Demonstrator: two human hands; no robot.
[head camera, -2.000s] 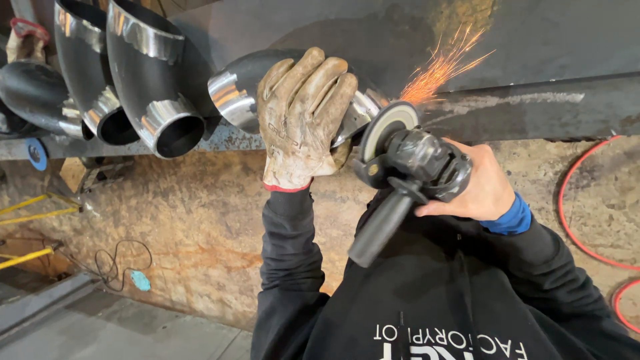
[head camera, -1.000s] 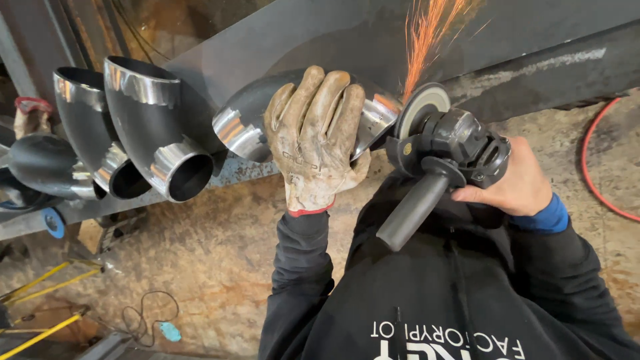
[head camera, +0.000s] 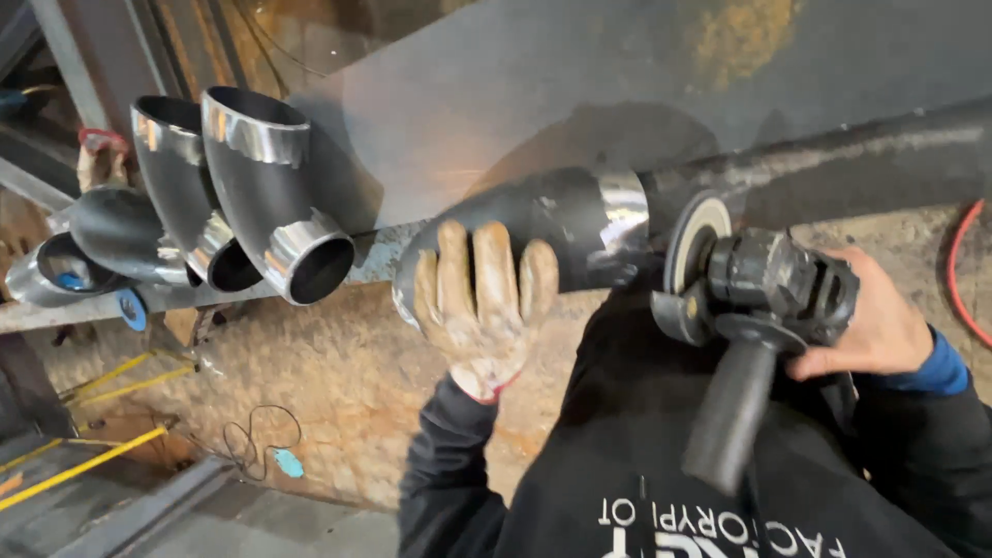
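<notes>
My left hand (head camera: 488, 310), in a stained leather work glove, rests with spread fingers on a black steel pipe elbow (head camera: 527, 221) at the edge of a steel surface. The elbow's right end has a bright, ground band; its left end is partly behind the glove. My bare right hand (head camera: 868, 318) grips the body of an angle grinder (head camera: 775, 279). The grinder's disc (head camera: 701, 232) is just right of the elbow's bright end, apart from it, and no sparks show. The side handle (head camera: 732, 418) points down with no hand on it.
Several more black elbows with bright ends (head camera: 275, 194) stand or lie at the left of the steel table (head camera: 434, 101). Near them are another glove (head camera: 101, 159) and a blue ring-shaped disc (head camera: 131, 309). A red hose (head camera: 961, 271) lies at the right; yellow bars (head camera: 85, 465) are lower left.
The sparks have stopped, and the disc has come away from the elbow's bright end. My left hand now lies lower on the elbow, whose bright right end is more exposed. The view has shifted.
</notes>
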